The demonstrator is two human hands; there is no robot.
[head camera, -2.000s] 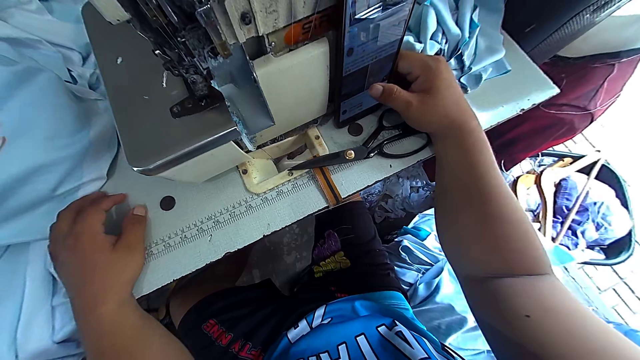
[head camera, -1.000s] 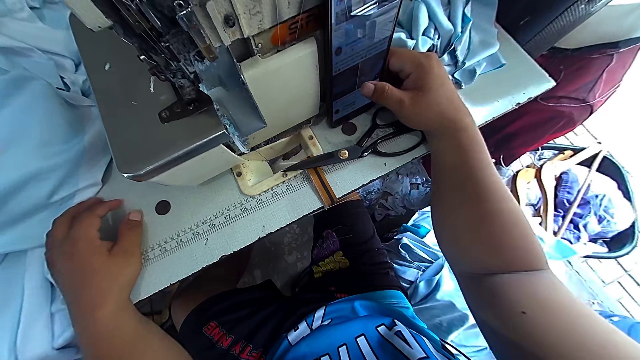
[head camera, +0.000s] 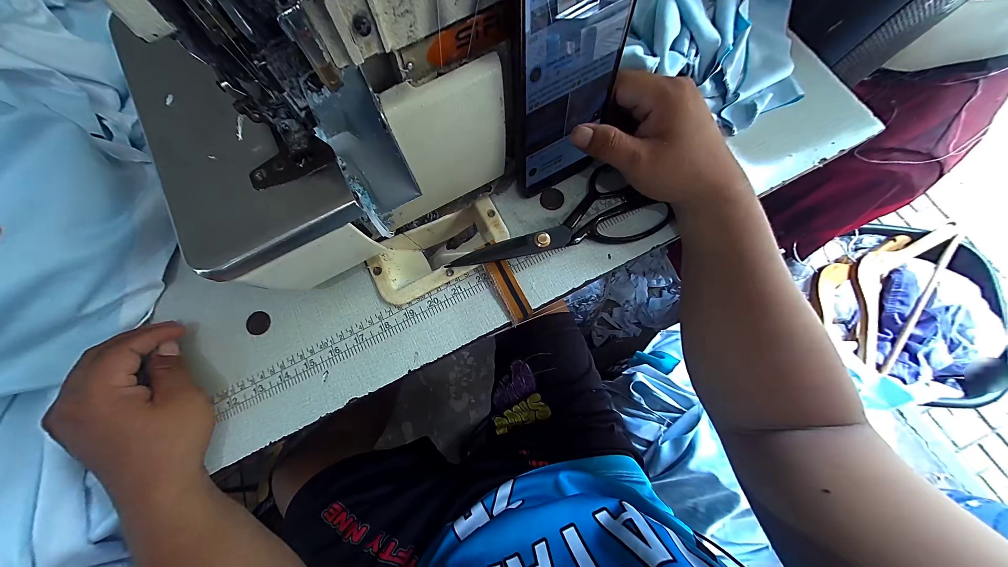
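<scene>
A smartphone [head camera: 568,87] stands upright against the front of an overlock sewing machine [head camera: 449,134], its screen lit. My right hand [head camera: 669,138] is at its lower right edge, with the thumb on the screen and the fingers partly hidden behind. Black-handled scissors [head camera: 551,236] lie below it, blades closed and pointing left over a cream plastic frame [head camera: 402,276] in the tabletop. My left hand [head camera: 138,402] rests at the left front edge of the sewing table [head camera: 354,354], fingers curled, beside light blue fabric [head camera: 71,197]; whether it grips anything is unclear.
A printed measuring scale [head camera: 354,339] runs along the table's front edge. Pale blue cloth pieces [head camera: 717,55] are heaped behind the phone. At the right, a dark tub [head camera: 988,276] on the floor holds clothes and hangers [head camera: 870,291]. Blue fabric [head camera: 669,425] hangs below the table.
</scene>
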